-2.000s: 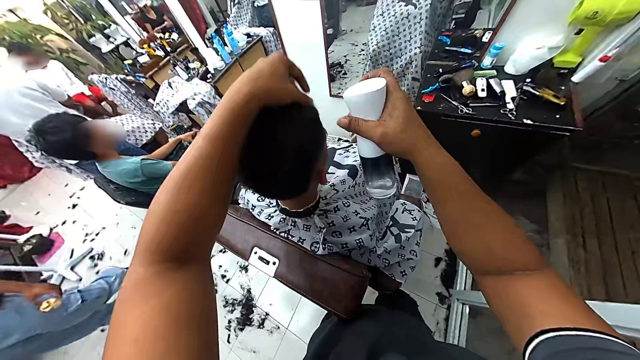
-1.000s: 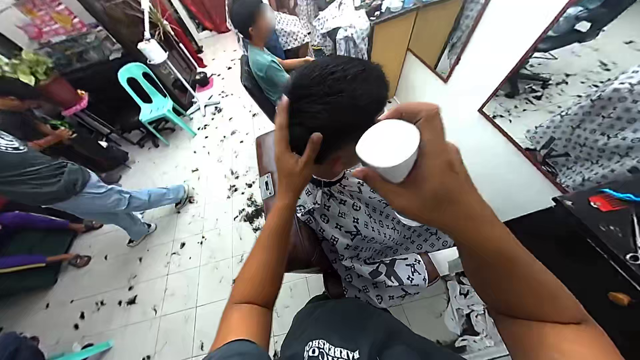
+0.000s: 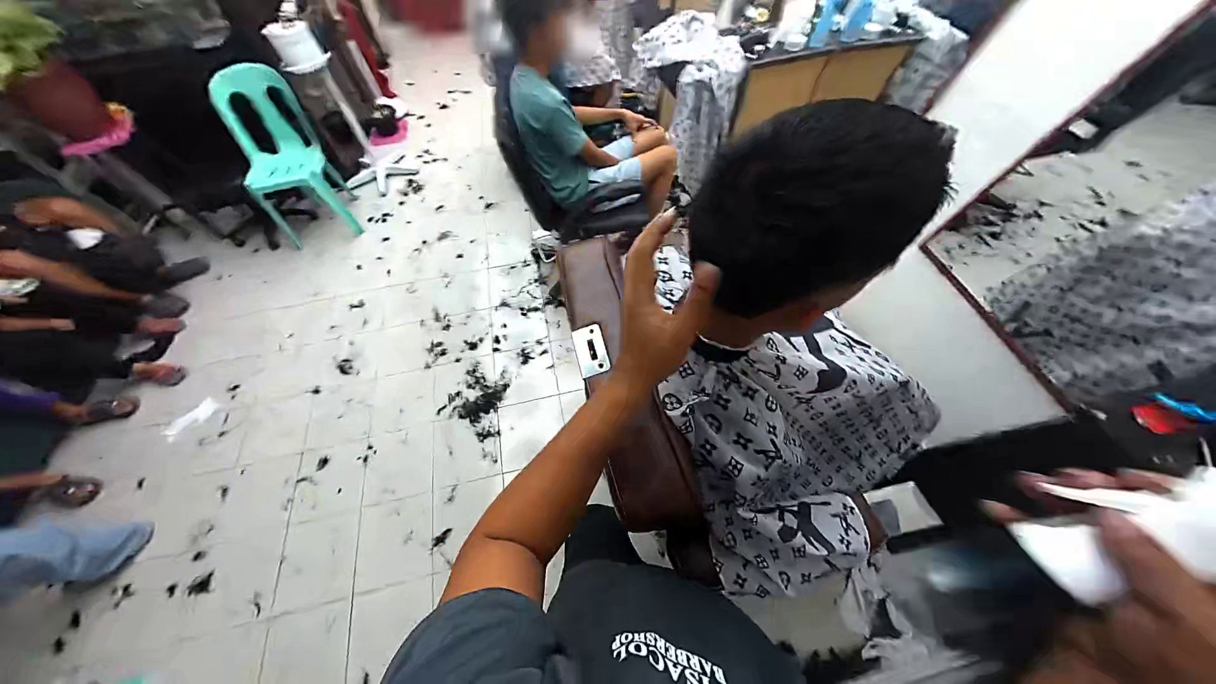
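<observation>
A person with short black hair (image 3: 817, 199) sits in a brown barber chair (image 3: 655, 465), draped in a white patterned cape (image 3: 779, 437). My left hand (image 3: 665, 323) is raised at the back of the head, fingers spread, with nothing held; whether the fingertips touch the hair I cannot tell. Low at the right edge, my right hand (image 3: 1130, 560) is blurred around a white bottle (image 3: 1064, 560) with a dark, see-through lower part. Something white and thin also shows by these fingers, too blurred to name.
Cut hair (image 3: 475, 394) lies scattered over the white tile floor. A turquoise plastic chair (image 3: 280, 152) stands at upper left. Seated people's feet line the left edge. Another person (image 3: 570, 123) sits ahead near a wooden counter (image 3: 826, 81). A framed mirror (image 3: 1092, 218) and black shelf (image 3: 1102, 432) are at right.
My right hand has moved away from the head, down and to the right, with the white bottle. My left hand has come off the top of the head to its back. The view has swung left.
</observation>
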